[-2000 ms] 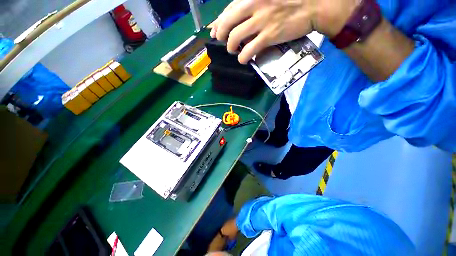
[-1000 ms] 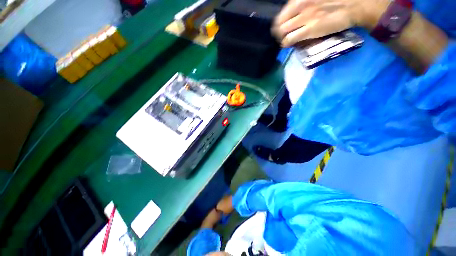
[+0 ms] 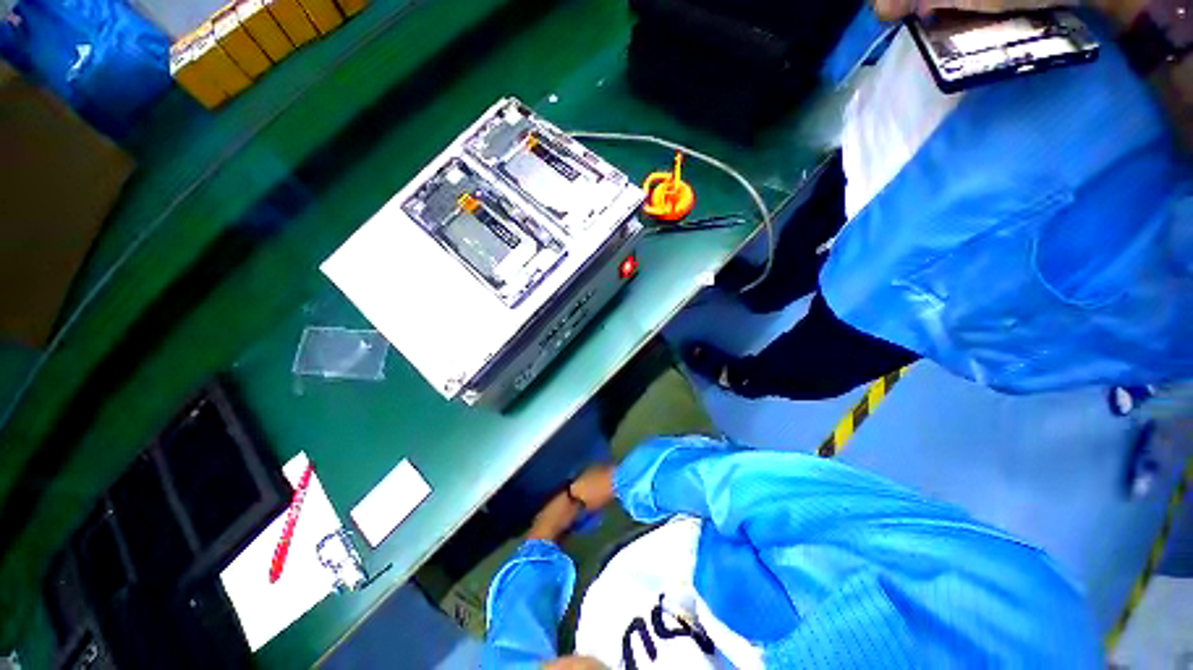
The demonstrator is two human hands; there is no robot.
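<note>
My two hands are low in my lap, below the bench edge, small and close together. My right hand [image 3: 595, 488] comes out of a blue sleeve, and my left hand [image 3: 552, 518] is beside it. Their fingers are hard to make out, so I cannot tell if they hold anything. Nearest on the bench is a white metal box [image 3: 406, 291] with a lit red switch [image 3: 628, 267]. Two open phone housings [image 3: 482, 233] with orange tabs lie on its top. A clear plastic piece [image 3: 340, 353] lies to its left.
Another person in a blue smock [image 3: 994, 262] stands at right, holding a phone housing [image 3: 1007, 49]. Black trays [image 3: 170, 497], a red pen [image 3: 291, 524] on white paper and a white card [image 3: 390, 503] lie lower left. An orange object [image 3: 669, 195] and cable [image 3: 746, 177] are beside the box.
The view has shifted, so the bench things sit higher in the picture. The other person's hands and phone housing have moved to the top right edge. My hands stay in my lap.
</note>
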